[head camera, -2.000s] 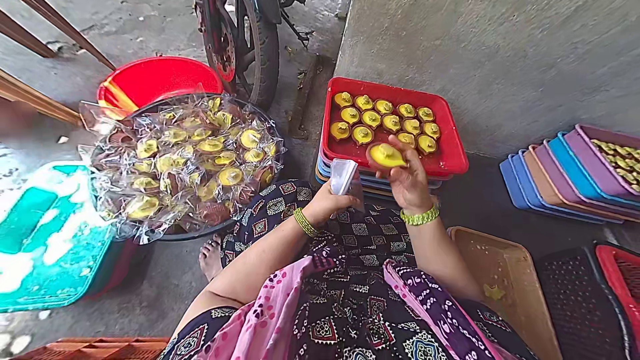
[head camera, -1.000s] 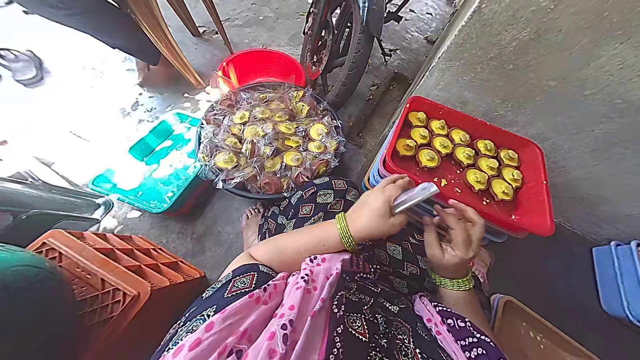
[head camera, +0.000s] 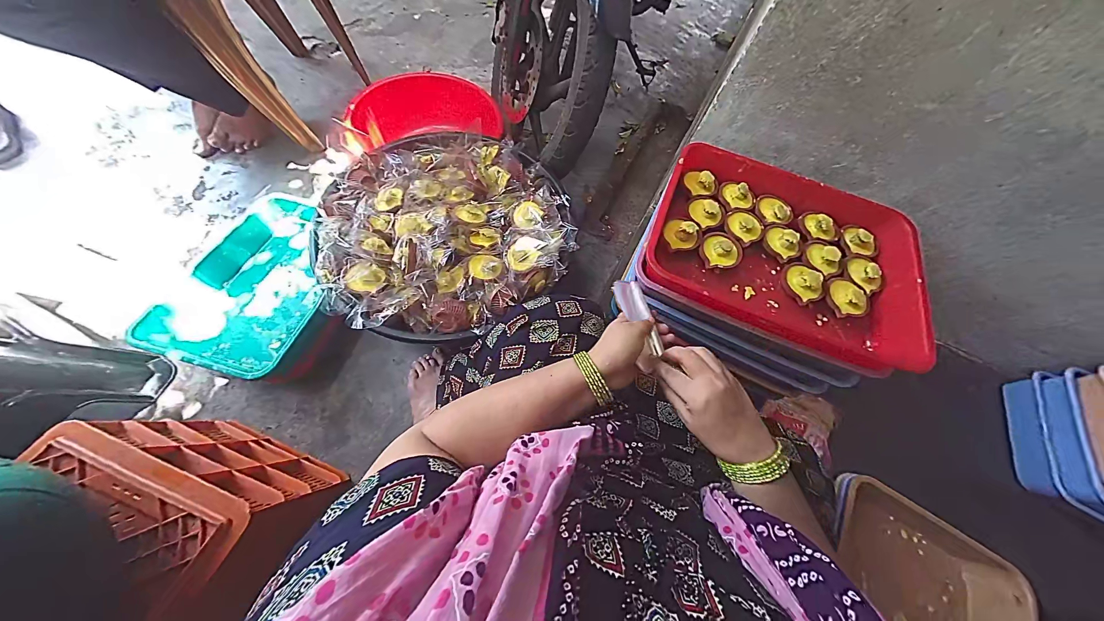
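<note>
My left hand (head camera: 628, 352) holds a small stack of clear plastic pouches (head camera: 636, 305) above my lap. The fingertips of my right hand (head camera: 711, 401) meet the lower end of the stack; what lies between them is hidden. Ahead to the right, a red plastic tray (head camera: 901, 285) bears several small clay lamps with yellow filling (head camera: 782, 242) and some yellow crumbs. It rests on a stack of other trays. To the left, a round dark tub (head camera: 392, 332) is heaped with similar lamps in clear wrappers (head camera: 414, 224).
Behind the tub are a red basin (head camera: 423, 99) and a motorbike wheel (head camera: 586, 95). A teal container (head camera: 250, 358) and orange crate (head camera: 155, 492) stand left. A brown tray (head camera: 940, 561) and blue trays (head camera: 1035, 440) lie right. A person's foot (head camera: 228, 129) shows upper left.
Two seconds ago my right hand held a yellow-filled lamp up beside the pouches; that lamp is no longer visible in it. My right hand has come to the pouches. The view has swung left.
</note>
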